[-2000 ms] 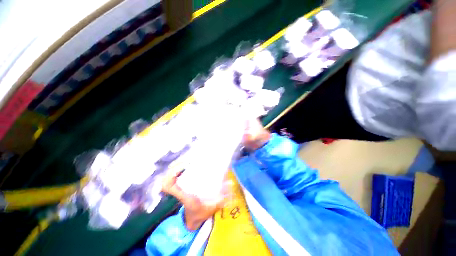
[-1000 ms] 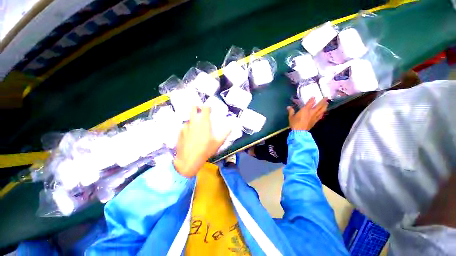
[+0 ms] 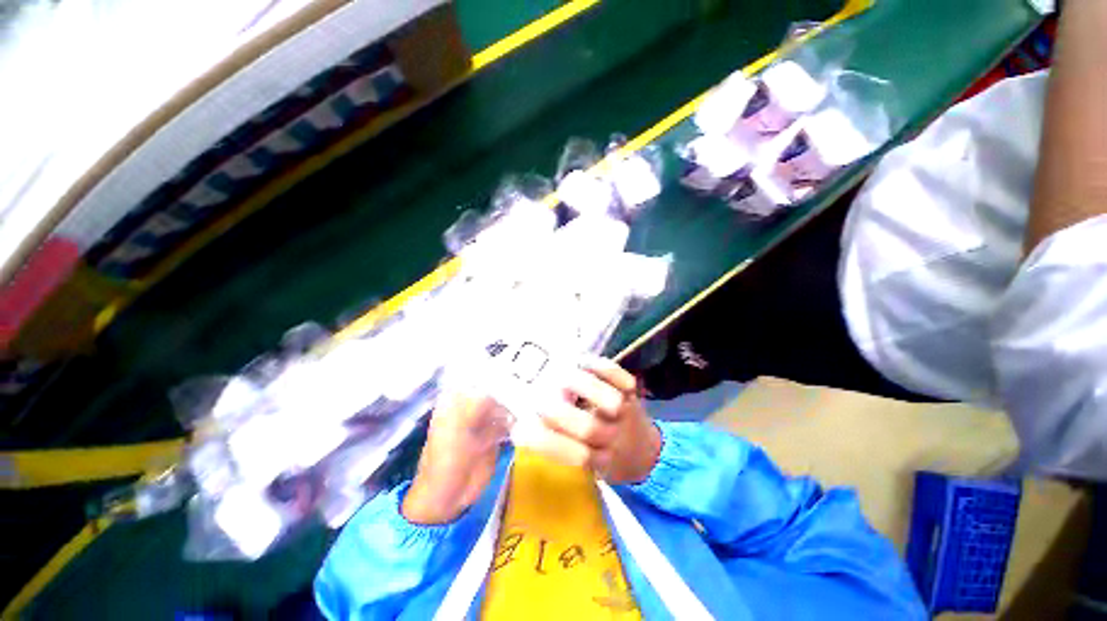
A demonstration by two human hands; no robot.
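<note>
My left hand [image 3: 459, 455] and my right hand [image 3: 595, 419] are together in front of my chest, both on an overexposed white pack [image 3: 528, 358] with small dark printed marks. The pack's edges merge with the white blocks behind it. A jumbled pile of bagged white units [image 3: 291, 431] lies along the green belt from the lower left to beyond my hands. A smaller group of bagged units [image 3: 783, 140] with purple-grey parts lies further right on the belt.
The green belt [image 3: 716, 237] has yellow strips along it. A white shelf [image 3: 231, 109] with a red label is at upper left. A person's pale sleeves [image 3: 941, 249] are at right. A blue basket [image 3: 965, 540] and brown cardboard [image 3: 850, 455] are at lower right.
A second ago my hands were apart, the left over the pile and the right touching the right group. Now both are together on the white pack, and the camera view has shifted.
</note>
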